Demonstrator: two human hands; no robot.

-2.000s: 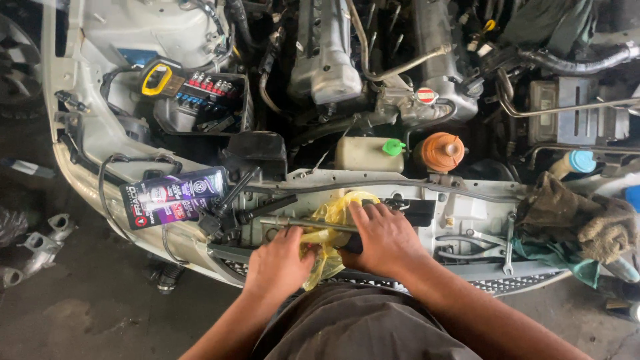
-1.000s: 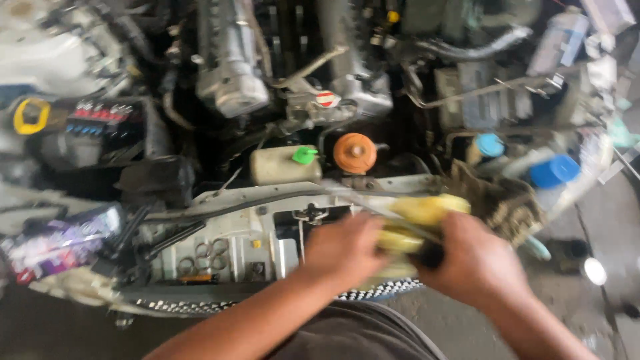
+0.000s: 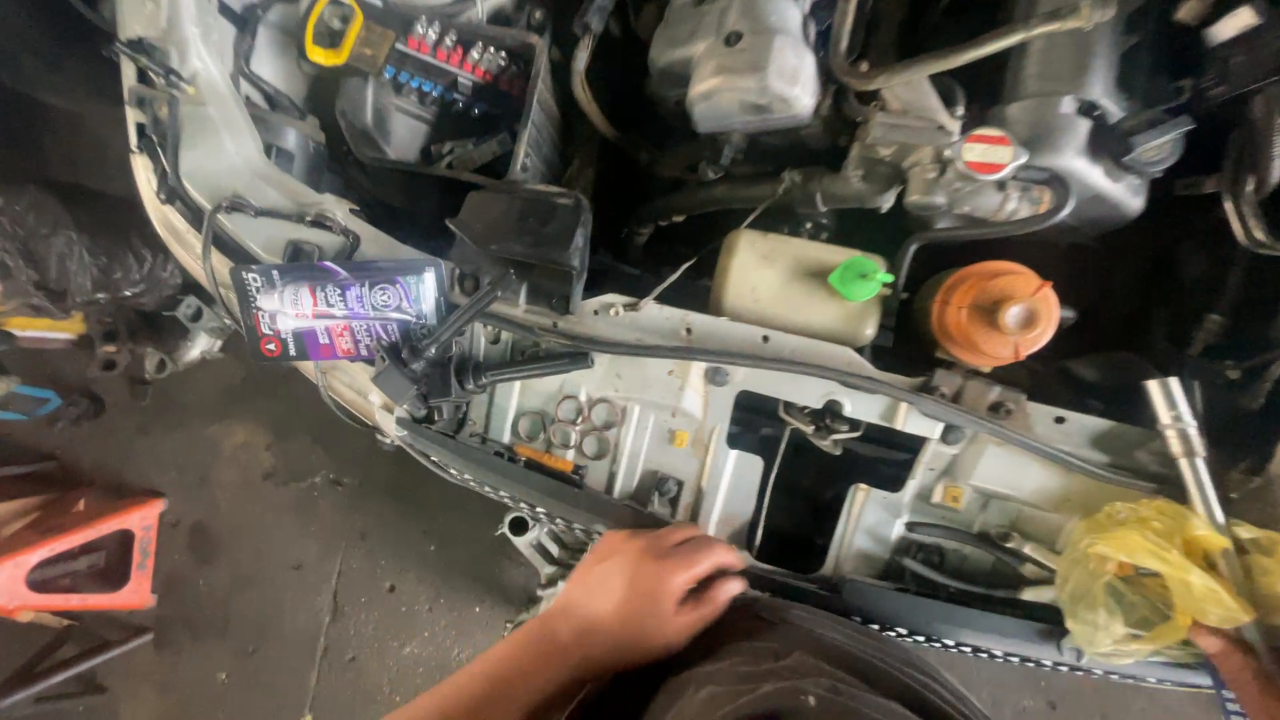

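My left hand [image 3: 655, 590] rests at the front edge of the car's radiator support [image 3: 640, 390], its fingers bent and nothing seen in them. At the bottom right corner, my right hand [image 3: 1238, 668] is partly cut off by the frame, against a yellow plastic bag [image 3: 1140, 580]. A chrome socket extension [image 3: 1195, 470] stands up beside the bag near that hand. Several metal rings [image 3: 565, 435] and an orange-handled tool [image 3: 545, 459] lie on the support. Left of them are black ignition coils [image 3: 450, 365] and a carded tube of silicone sealant [image 3: 335, 310].
Beyond the support are a reservoir with a green cap [image 3: 790, 285], an orange cap [image 3: 995, 313], a radiator cap [image 3: 988, 153] and the engine. A box of sockets [image 3: 455, 70] sits at upper left. A red jack stand [image 3: 80, 550] is on the floor.
Both hands were at the yellow bag earlier; my left hand is now apart from it, at the front edge. The bag is farther right along the support. The view has shifted.
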